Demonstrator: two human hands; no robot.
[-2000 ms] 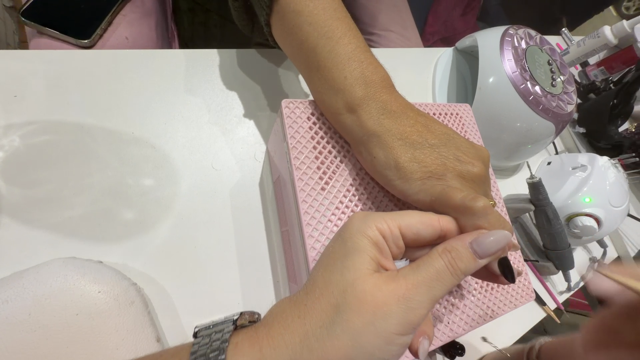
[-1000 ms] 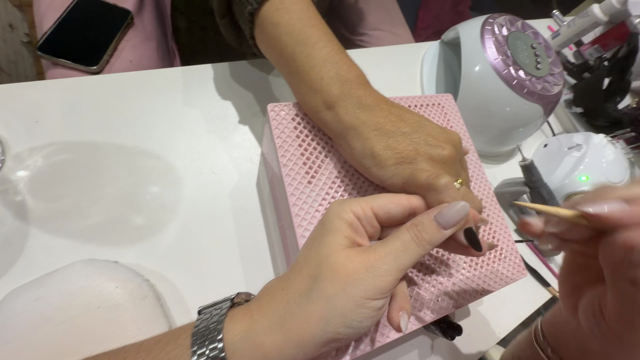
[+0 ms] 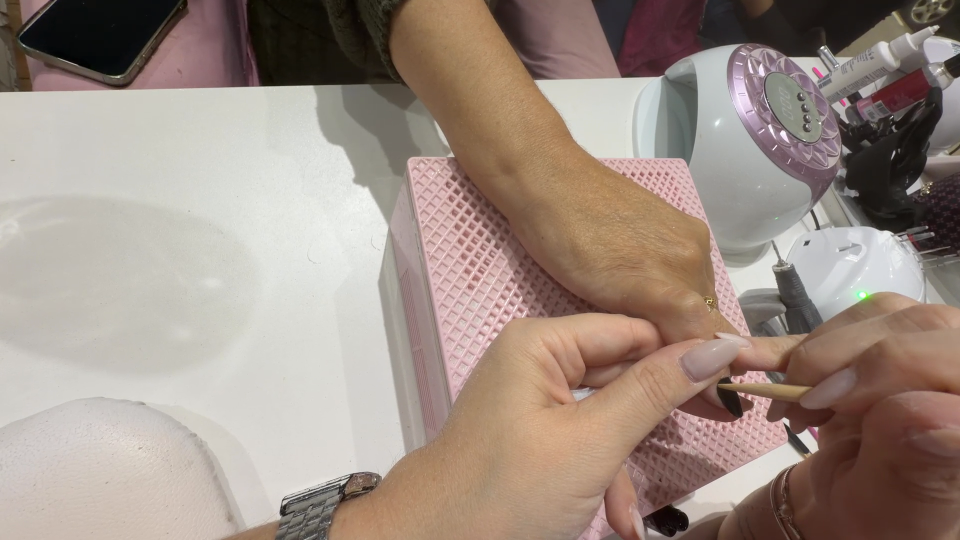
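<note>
My left hand [image 3: 555,420], with a metal watch on its wrist, grips the fingers of another person's hand [image 3: 622,240]. That hand lies palm down across a pink lattice-topped box [image 3: 480,262] and wears a gold ring. One of its fingernails [image 3: 728,397] is black. Between the fingers of my right hand [image 3: 877,375] is a pointed wooden stick [image 3: 772,391], its tip at the base edge of the black nail. A bit of white material shows inside my left palm; the held fingers are partly hidden.
A white and purple nail lamp [image 3: 757,142] stands behind the box at the right. Near it are a white nail drill unit [image 3: 855,266], its dark handpiece [image 3: 795,296] and several bottles. A pale cushion [image 3: 105,472] lies at the lower left, a phone [image 3: 101,34] at the upper left.
My right hand has moved left with the wooden stick, from beside the box to the black nail. My left hand still holds the other person's fingers.
</note>
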